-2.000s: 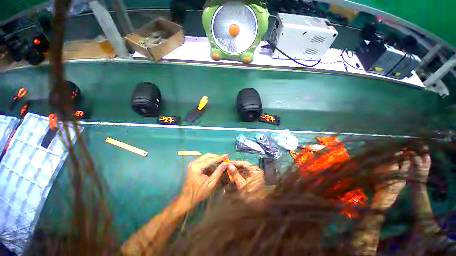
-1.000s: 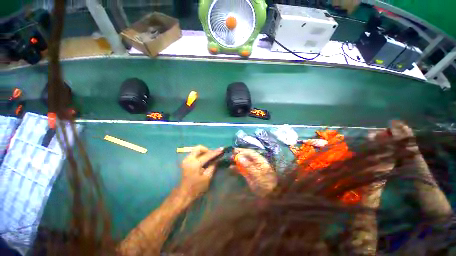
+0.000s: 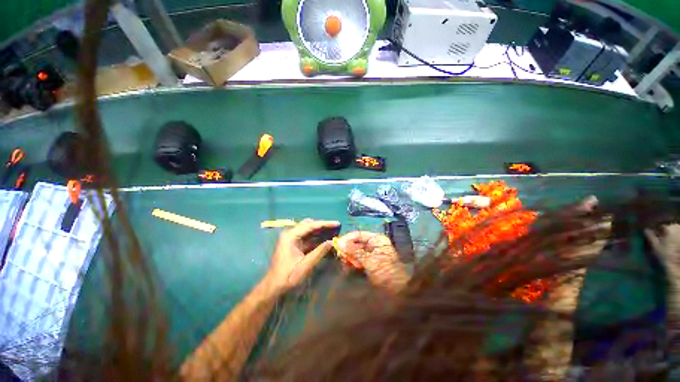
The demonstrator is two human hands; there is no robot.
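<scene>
My left hand (image 3: pixel 292 257) holds a small black part (image 3: pixel 322 234) between thumb and fingers. My right hand (image 3: pixel 375 255) is beside it, its fingertips closed on a small orange strip (image 3: pixel 344 251) close to the left thumb. Two yellow-orange strips lie on the green surface, a longer one (image 3: pixel 184 220) and a short one (image 3: pixel 278 223) by my left hand. A black part (image 3: pixel 400 237) lies just beyond my right hand, below crinkled clear bags (image 3: pixel 373 202). Dark hair strands blur part of the view.
A heap of orange parts (image 3: pixel 488 220) lies right, near another person's arms. A blister tray (image 3: pixel 48 261) is left. The belt beyond a pale line carries black rounded units (image 3: pixel 335 142), black-and-orange badges (image 3: pixel 520 168) and a black-and-orange piece (image 3: pixel 259 155). A fan (image 3: pixel 333 33) stands behind.
The belt items have shifted left, and another badge shows at the right. My left hand has turned the black part between its fingers. The other person's hands have moved apart.
</scene>
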